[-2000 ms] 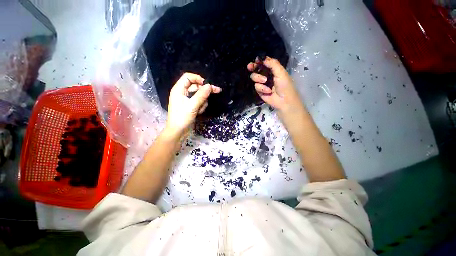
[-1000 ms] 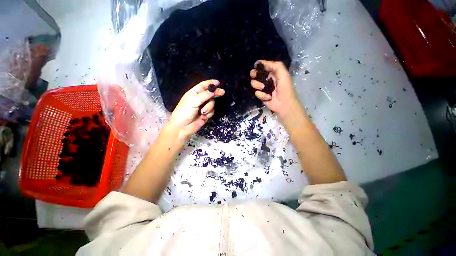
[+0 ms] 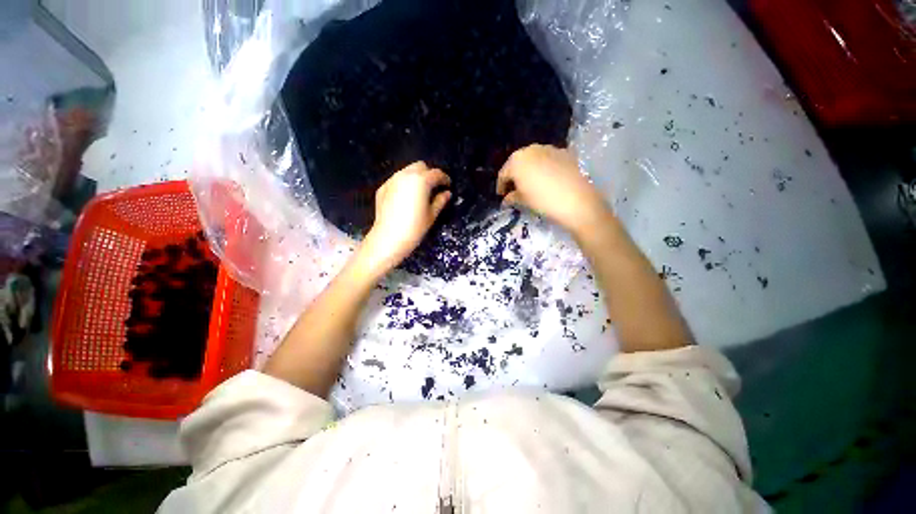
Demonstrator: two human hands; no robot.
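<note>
A large heap of small black pieces (image 3: 422,90) fills the open clear plastic bag (image 3: 246,131) in front of me. My left hand (image 3: 409,209) is over the near edge of the heap, fingers bent and fingertips turned down. My right hand (image 3: 547,184) is to its right, palm down, fingers curled toward the heap. The two hands are apart. Whether either holds a piece is hidden against the dark heap. Black flecks (image 3: 432,316) lie scattered on the white surface between my forearms.
An orange-red perforated basket (image 3: 85,301) at the left holds a small pile of black pieces (image 3: 166,321). The bag's edge hangs over its right rim. A darker red container (image 3: 839,60) is at the upper right. More flecks lie on the white sheet (image 3: 743,241). Plastic clutter is at far left.
Both hands have turned from palms-up to fingers-down at the heap. The dark pieces seen in my right hand and at my left fingertips no longer show.
</note>
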